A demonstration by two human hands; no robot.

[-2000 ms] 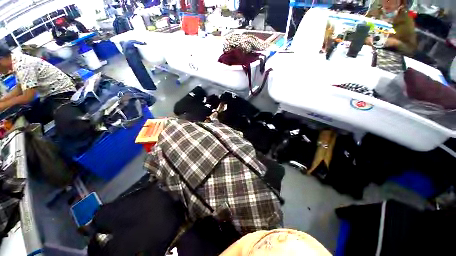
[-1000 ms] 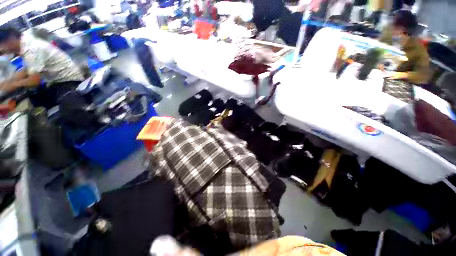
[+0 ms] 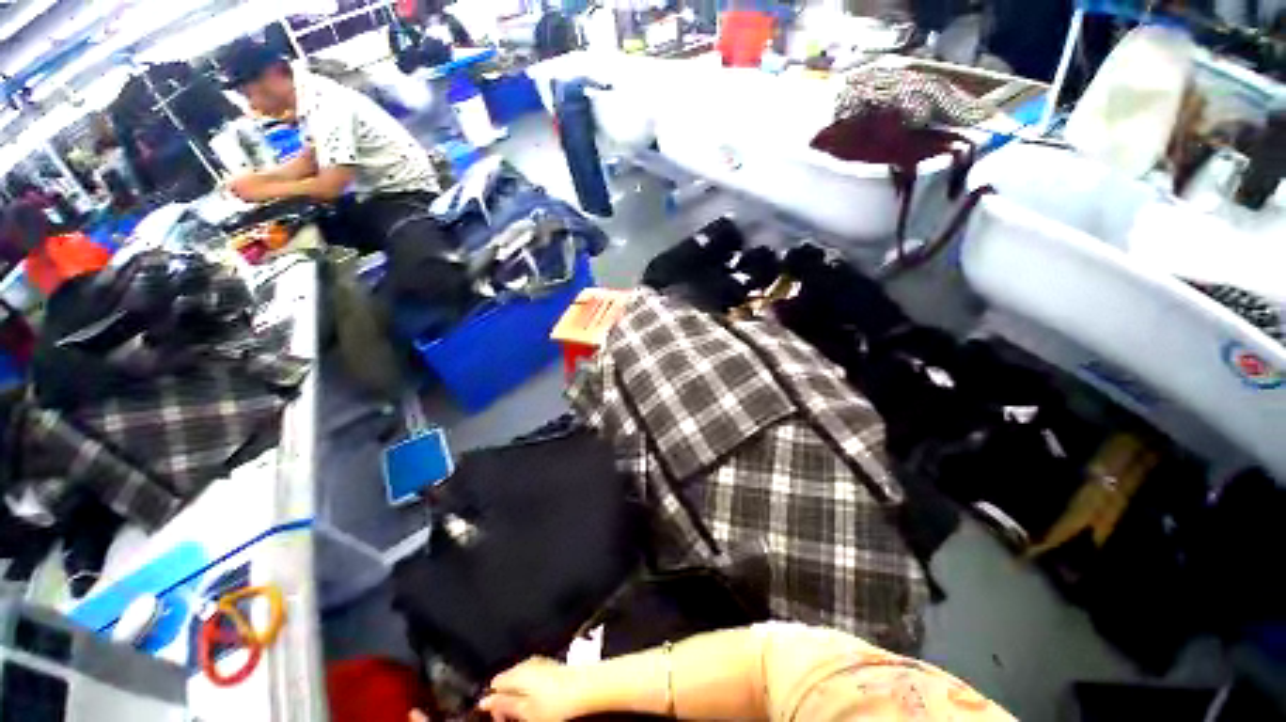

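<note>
My right hand is at the bottom edge, partly cut off, reaching in from the right under a light orange sleeve. Its fingers are curled on dark cloth. Black fabric lies heaped just above the hand, with a small white label near the wrist. A plaid garment piece in black, grey and white checks is draped over the heap to the right. My left hand cannot be made out; a tiny skin-toned patch at the bottom edge is too small to tell.
The white table runs along the left, bearing red and orange scissors and plaid pieces. Beyond the heap are a blue bin of garments, an orange-red stool and black bundles on the floor. A person sits at the upper left.
The view has swung left, so the table with scissors and plaid pieces now shows. My right hand and forearm have come into view over the black fabric.
</note>
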